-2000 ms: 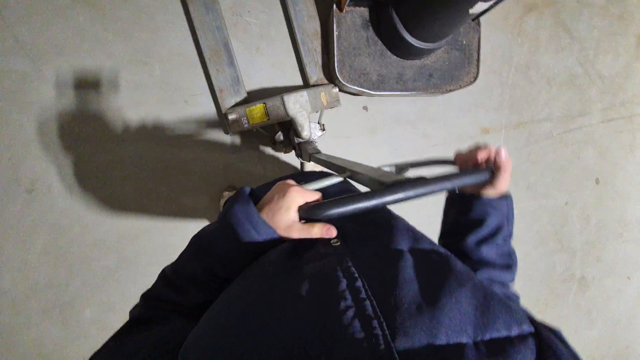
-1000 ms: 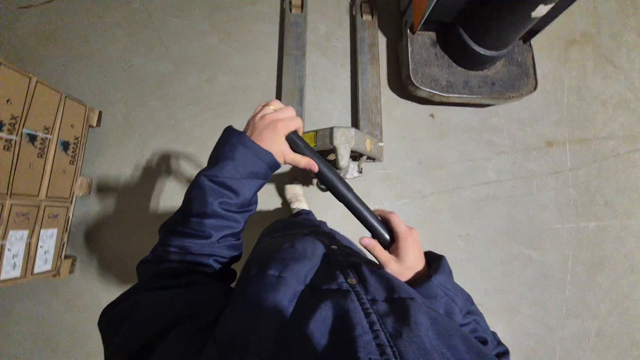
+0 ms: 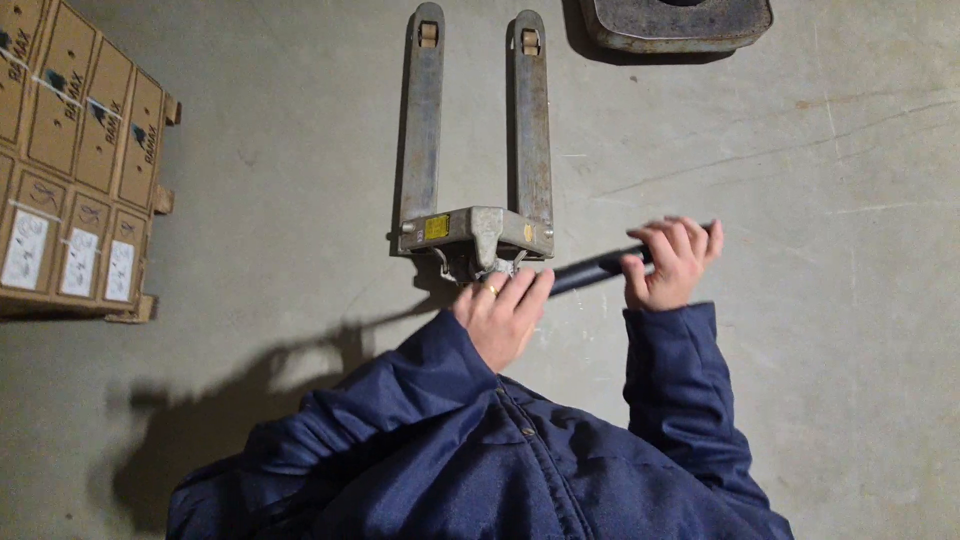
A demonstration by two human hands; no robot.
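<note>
A pallet jack point(image 3: 486, 225) stands on the concrete floor, its two worn metal forks point(image 3: 424, 127) pointing away from me. Its black handle point(image 3: 589, 274) slants up to the right in front of my body. My left hand point(image 3: 504, 315), with a ring on one finger, is closed over the handle's left end, close to the jack's metal head. Farther right, my right hand point(image 3: 670, 262) grips the other end, the fingers wrapped over it from above. The lower parts of the handle's shaft are hidden behind my left hand.
Strapped cardboard boxes point(image 3: 79, 180) are stacked on a wooden pallet point(image 3: 135, 309) at the left. At the upper right is the dark, worn base of a machine point(image 3: 679, 28), cut off by the view's edge. Bare concrete floor point(image 3: 810, 225) lies to the right.
The handle has turned from slanting down to the right to slanting up to the right, with both hands still on it. The view has shifted, showing the whole forks and more of the boxes.
</note>
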